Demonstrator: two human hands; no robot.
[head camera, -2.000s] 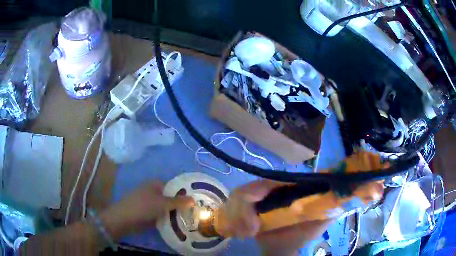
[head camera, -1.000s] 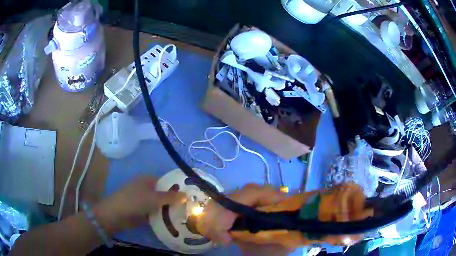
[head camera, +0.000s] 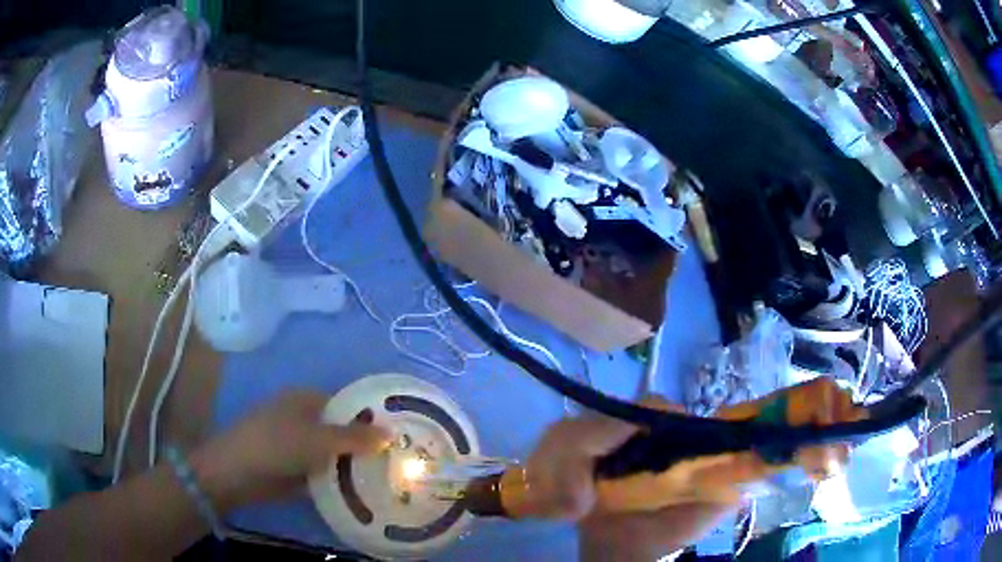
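A round white lamp base with curved dark slots lies on the blue-grey mat at the bottom centre. My left hand holds its left side, fingertips near the centre. My right hand grips an orange electric screwdriver, held nearly level, its nose pointing left at the base's centre. A bright light shines at the base's centre. The tip is blurred, so I cannot tell whether it touches a screw. A black cord loops above the tool.
An open parts box stands behind the base. A white power strip, a rounded white plastic part and a thin white cord lie left and behind. A bottle stands at the back left; clear bags lie right.
The screwdriver's nose has drawn back to the right from the base's centre. The black cord has swung right and up. The left hand still holds the base.
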